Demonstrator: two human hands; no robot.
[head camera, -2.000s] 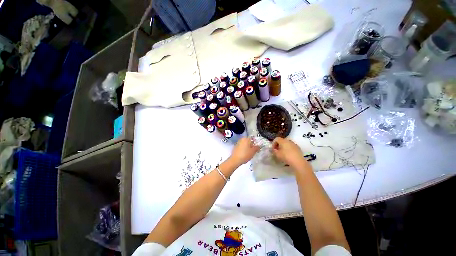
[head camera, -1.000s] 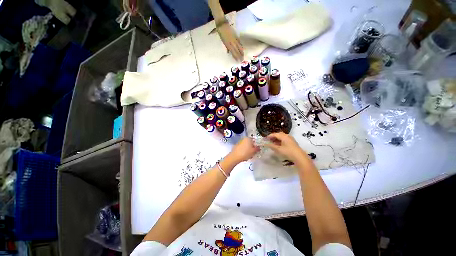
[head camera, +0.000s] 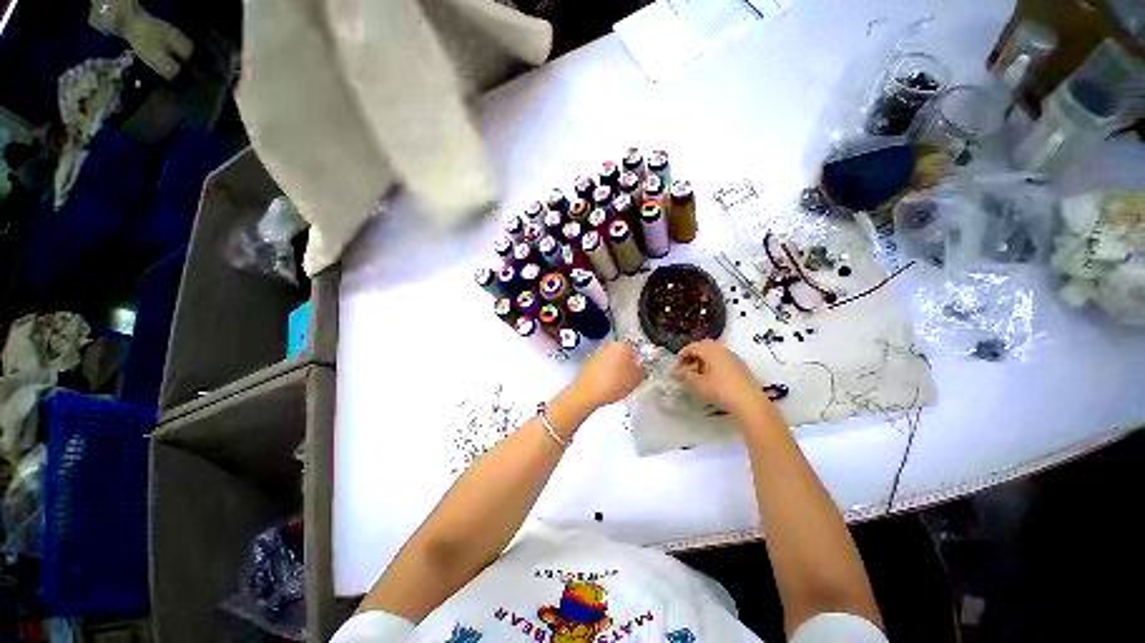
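My left hand (head camera: 613, 373) and my right hand (head camera: 708, 374) are close together just below the dark round bowl (head camera: 683, 305), which holds small brown pieces. Between my fingertips is a shiny, see-through small clear plastic bag (head camera: 662, 366), above the edge of the off-white cloth pad (head camera: 678, 430). Its contents are too small to tell. Small black thread snips (head camera: 776, 392) lie on the pad beside my right hand. Thread spools (head camera: 578, 258) stand in a tight group beyond my left hand.
A cream garment (head camera: 364, 113) hangs blurred over the table's far left. Loose small bits (head camera: 487, 427) lie left of my left forearm. Scissors (head camera: 753, 291), dark buttons and plastic bags (head camera: 979, 314) are at the right. Grey bins (head camera: 239, 302) and a blue crate (head camera: 101, 502) stand left.
The cream garment has been lifted off the tabletop toward the far left. Another person's hand, seen on it a second ago, is no longer visible. My hands have barely moved.
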